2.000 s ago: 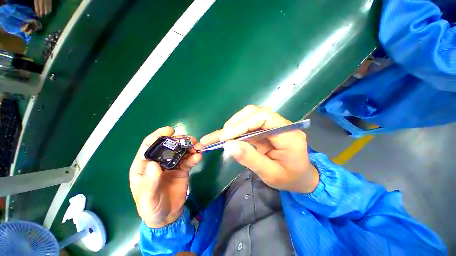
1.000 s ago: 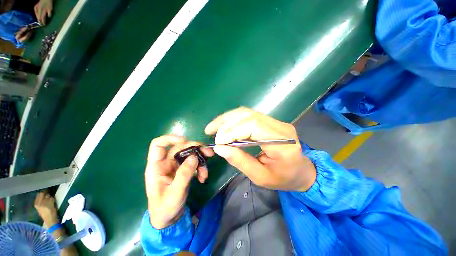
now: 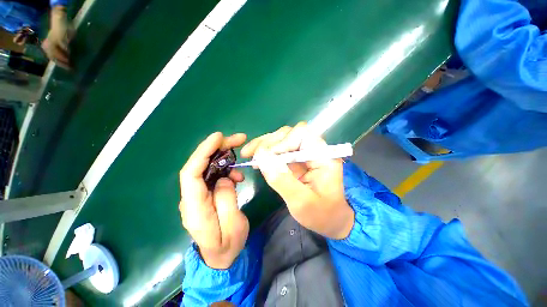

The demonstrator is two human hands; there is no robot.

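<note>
My left hand (image 3: 213, 201) holds a small black electronic unit (image 3: 219, 167) between thumb and fingers, above the green bench top (image 3: 288, 72). The fingers hide part of the unit. A small silvery detail shows on it. My right hand (image 3: 306, 180) holds the tweezers (image 3: 318, 154) like a pen, bright with glare. Their thin tip points left and is at the unit's right edge; I cannot tell if it touches.
A desk fan (image 3: 30, 282) and crumpled white cloth (image 3: 80, 240) are at lower left. A white rail (image 3: 144, 105) divides bench and dark belt. Another person's hand (image 3: 58, 45) reaches over the belt at upper left. A neighbour's blue sleeve (image 3: 501, 48) is at upper right.
The unit has been turned and tilted in my left hand. The tweezers have rolled to show a broad bright side. The hand near the fan has gone; one opposite now reaches over the belt.
</note>
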